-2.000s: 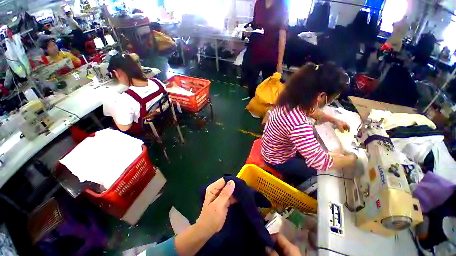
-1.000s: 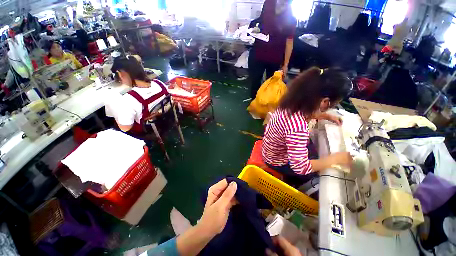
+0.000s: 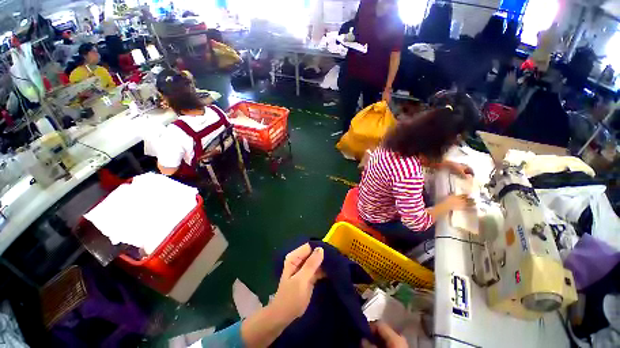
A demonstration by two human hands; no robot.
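Note:
A navy garment piece (image 3: 326, 299) hangs in folds between my hands at the bottom centre. My left hand (image 3: 294, 282) pinches its upper edge between thumb and fingers. My right hand (image 3: 389, 336) is mostly cut off by the bottom edge; its visible fingers hold the cloth's lower right part. A small white piece (image 3: 373, 306) shows just right of the cloth; whether it is attached, I cannot tell.
A yellow plastic basket (image 3: 381, 257) stands beyond the cloth, beside a white table with a sewing machine (image 3: 527, 262). A person in stripes sits there. A red crate (image 3: 170, 246) with white pieces is left. A standing person holds a yellow sack (image 3: 367, 130).
My hands and the navy cloth have barely moved. The seated person in stripes has bent lower over the table. The standing person and yellow sack have shifted slightly right.

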